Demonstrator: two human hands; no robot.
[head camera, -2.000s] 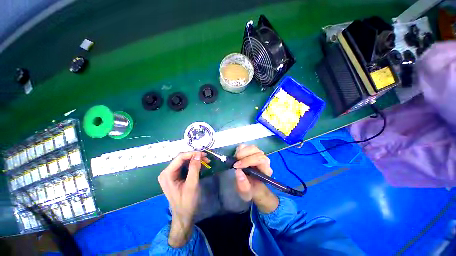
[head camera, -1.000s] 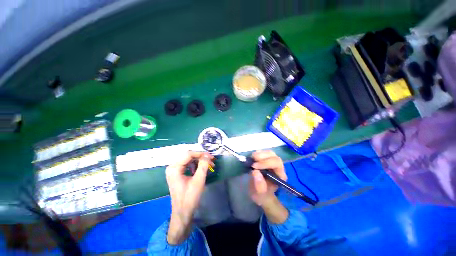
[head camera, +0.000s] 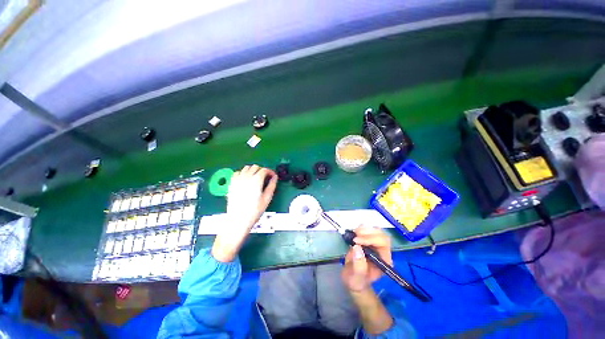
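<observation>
My right hand (head camera: 366, 258) holds the black soldering iron (head camera: 388, 268), its tip at the small white-rimmed round holder (head camera: 305, 210). My left hand (head camera: 244, 198) is over the bench, partly covering the green solder spool (head camera: 221, 181). Its fingertips are beside three black round housings (head camera: 301, 179); a dark patch shows at the fingers, but I cannot tell whether they grip anything. A black disc (head camera: 259, 122) with a pale cell (head camera: 253, 141) lies at the back. The white strip (head camera: 358, 219) runs under the holder.
Battery tray (head camera: 149, 228) at left. More disc-and-cell assemblies (head camera: 203, 136) lie along the back. A tub with tan contents (head camera: 353, 153), a black fan (head camera: 387, 140), a blue bin of yellow parts (head camera: 412, 202) and the soldering station (head camera: 511, 162) stand to the right. A neighbour's purple sleeve (head camera: 564, 245) is far right.
My left hand has left the iron tip area and moved up and left toward the spool and housings. Another disc with a cell now lies at the back. The view has shifted.
</observation>
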